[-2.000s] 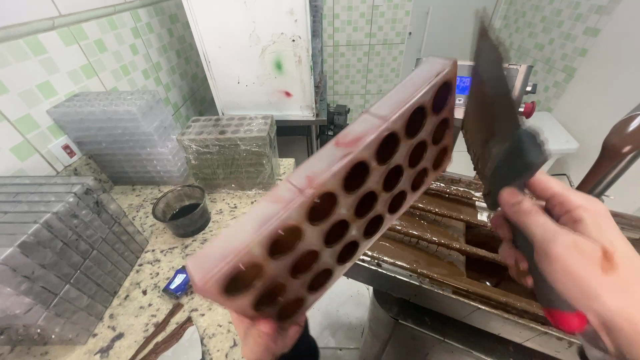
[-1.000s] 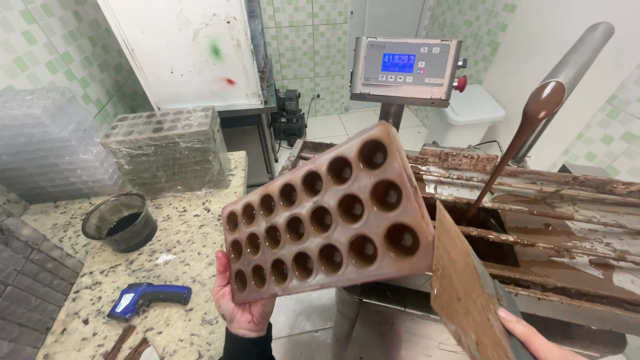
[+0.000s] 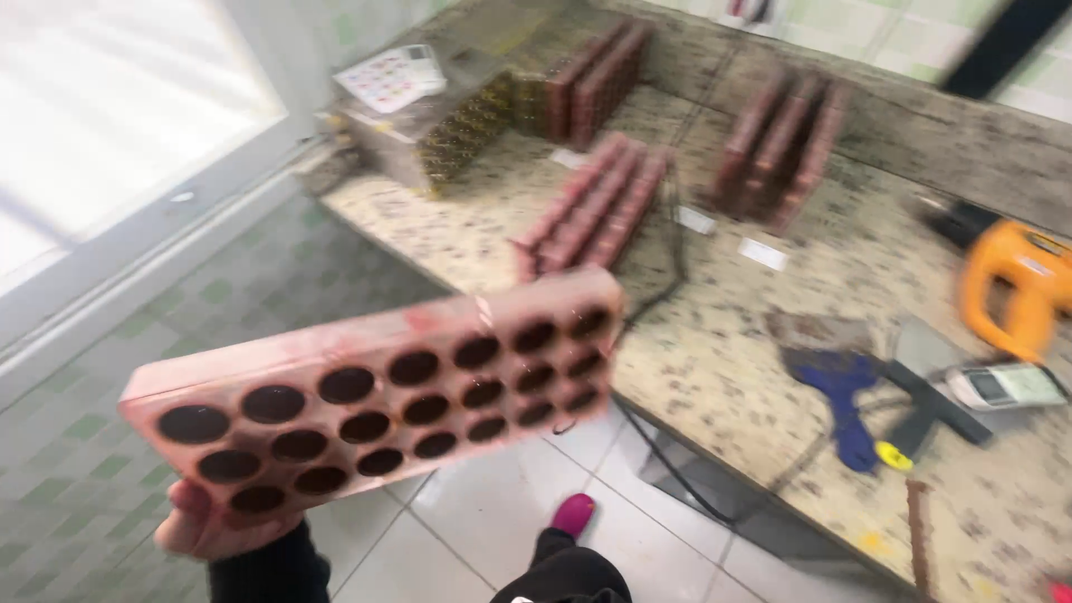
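Note:
My left hand [image 3: 209,523] grips the lower left end of a chocolate mold [image 3: 381,394], a pinkish block with rows of round cavities lined dark brown. The mold is tilted, its cavities facing me, its right end up near the counter edge. Just behind that end, a group of similar pink molds [image 3: 595,205] stands on edge on the speckled counter, with more molds [image 3: 779,151] farther right and another pair [image 3: 599,79] at the back. My right hand is out of view.
On the granite counter [image 3: 712,335] lie a blue-handled scraper [image 3: 837,385], another scraper [image 3: 930,402], a small device with a display [image 3: 1005,385] and an orange heat gun [image 3: 1022,285]. A black cable [image 3: 678,243] crosses the counter and hangs over its edge. Wrapped molds [image 3: 427,126] stand at the back left.
The view has swung from the chocolate machine to another counter. My left hand still holds the mold. My right hand, earlier holding a chocolate-coated scraper, has gone out of view.

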